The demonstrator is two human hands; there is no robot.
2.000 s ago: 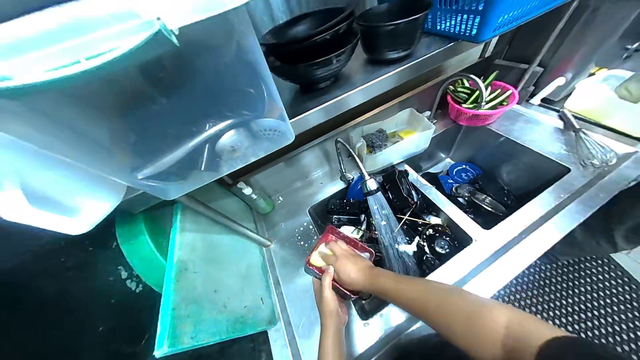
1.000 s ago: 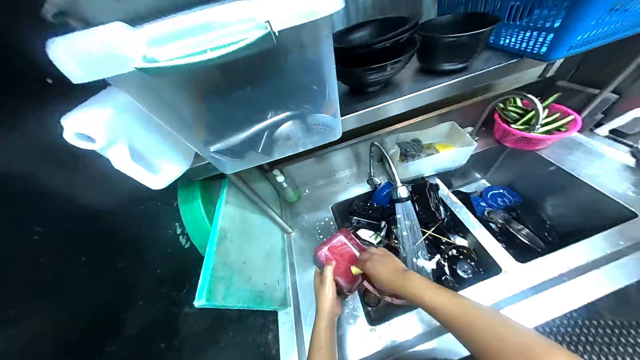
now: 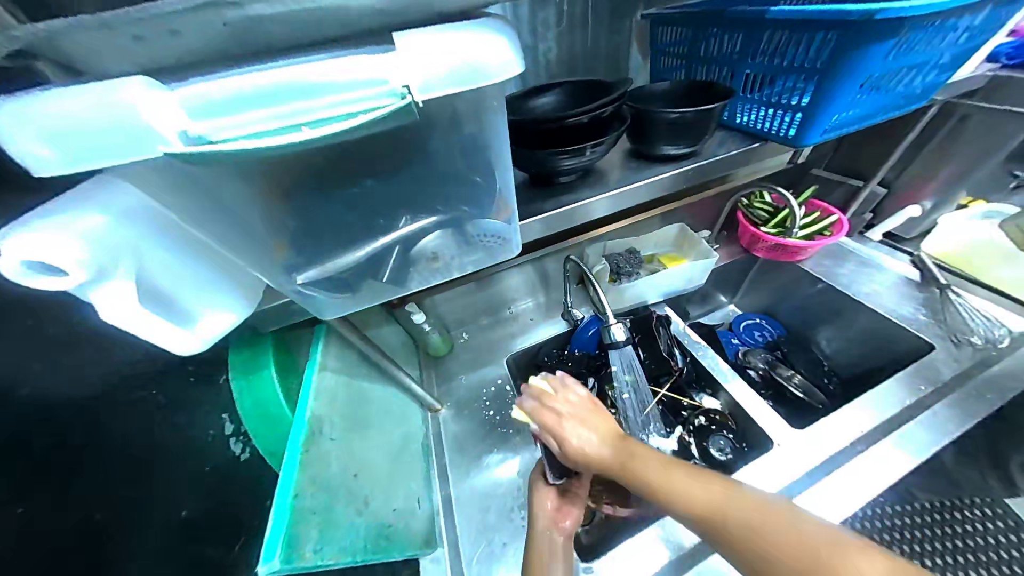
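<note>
My left hand (image 3: 558, 502) grips a small dish (image 3: 554, 466) from below; it looks dark from this side and is mostly hidden by my hands. Over its upper side, my right hand (image 3: 572, 420) presses a pale yellow sponge (image 3: 530, 400). Both hands are at the left edge of the left sink basin. Just right of them, water sprays from a flexible faucet (image 3: 614, 330) onto black dishes (image 3: 714, 442), a blue dish (image 3: 586, 336) and thin sticks (image 3: 659, 395) piled in that basin.
Blue plates (image 3: 756, 330) lie in the right basin. A white container (image 3: 660, 264) with scrubbers and a pink basket (image 3: 788, 244) of cut green vegetables stand behind. A soap bottle (image 3: 430, 332), whisk (image 3: 960, 308) and green-edged tray (image 3: 360, 464) flank the sinks. Black bowls (image 3: 568, 132) sit on the shelf.
The dish, seen red and face-on a second ago, is now tilted with its face hidden. My right hand has moved over its top with the sponge.
</note>
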